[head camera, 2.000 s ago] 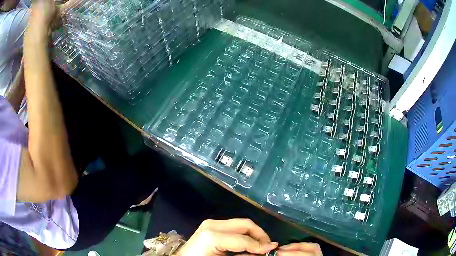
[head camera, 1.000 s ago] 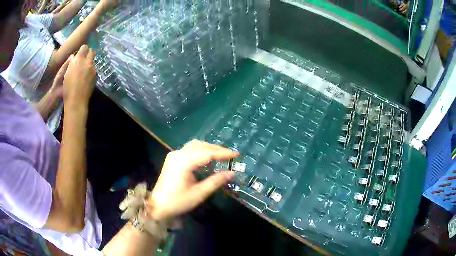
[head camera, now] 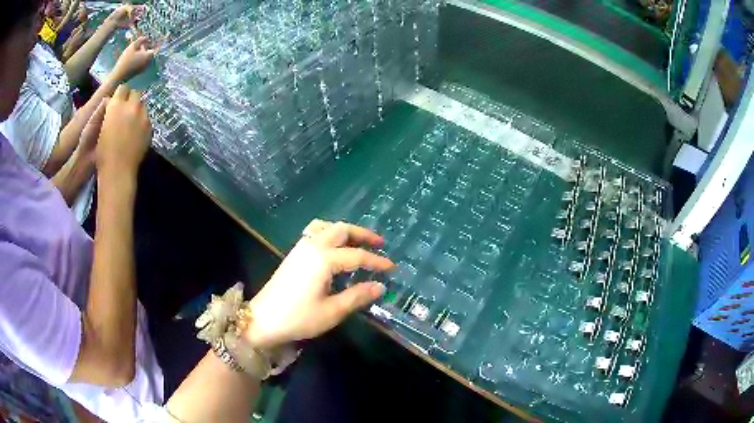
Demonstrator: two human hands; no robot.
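Note:
My left hand (head camera: 326, 281) is over the near left corner of the left-hand clear tray (head camera: 463, 198). Its fingers are spread, and I see nothing held between them. Two small silver-white modules, one (head camera: 419, 311) and another (head camera: 449, 328), sit in pockets along this tray's near edge. A small green piece (head camera: 391, 296) shows just beside my thumb tip, perhaps part of another module; it is too blurred to tell. The right-hand clear tray (head camera: 529, 347) holds several columns of modules (head camera: 612, 336) on its right side. My right hand is out of the picture.
Tall stacked clear trays (head camera: 248, 99) stand on the left of the green bench (head camera: 322, 192). A pale strip (head camera: 496, 130) crosses the trays' far end. A white post (head camera: 719, 178) and a blue basket (head camera: 727, 289) are at right. A person in a lilac top (head camera: 41, 264) sits close at left.
My left hand moved from low off the bench edge to over the left tray. A module near its fingertips now shows only as a green piece by my thumb. My right hand left the picture.

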